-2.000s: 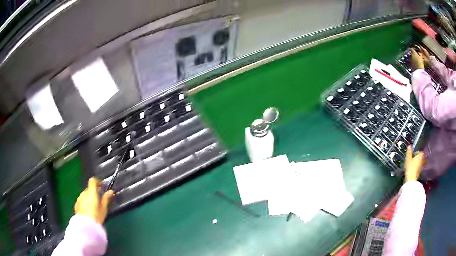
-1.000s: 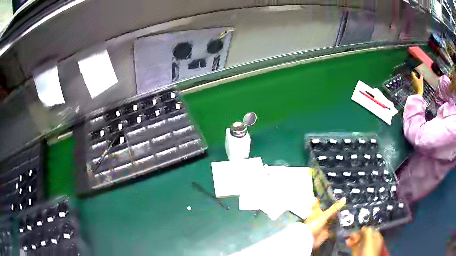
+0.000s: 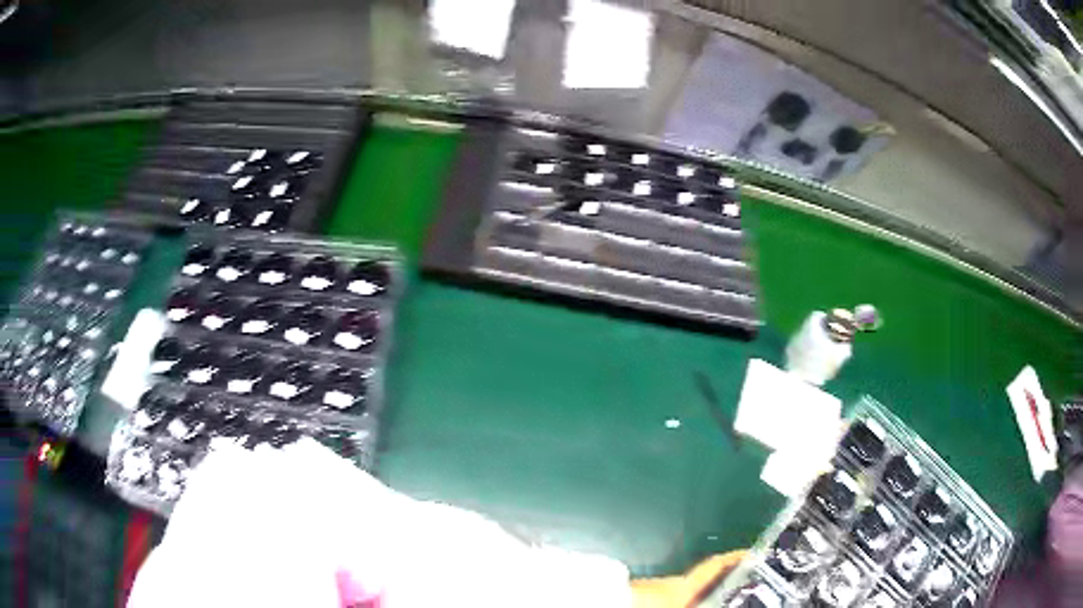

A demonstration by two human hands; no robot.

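Observation:
A clear blister tray (image 3: 920,523) holding round black units with tiny white labels is tilted at the lower right, overlapping the white paper sheets (image 3: 790,410). My left hand (image 3: 689,584) is at the bottom edge of the picture, partly cut off, holding the tray's left edge; its fingertips are hard to see. My pale sleeve (image 3: 392,534), bright and blurred, spans the bottom from the left. My right hand is not in view.
Another filled clear tray (image 3: 279,321) stands left, partly behind my sleeve, beside a white card (image 3: 134,360) and another tray (image 3: 65,303). Black trays (image 3: 618,244) line the back. A whitish bottle (image 3: 819,344) stands behind the papers. Another person's pink sleeve (image 3: 1069,534) shows at right.
The view has swung left, showing more left trays. The held tray has moved left and is tilted over the papers. My right hand has left the picture.

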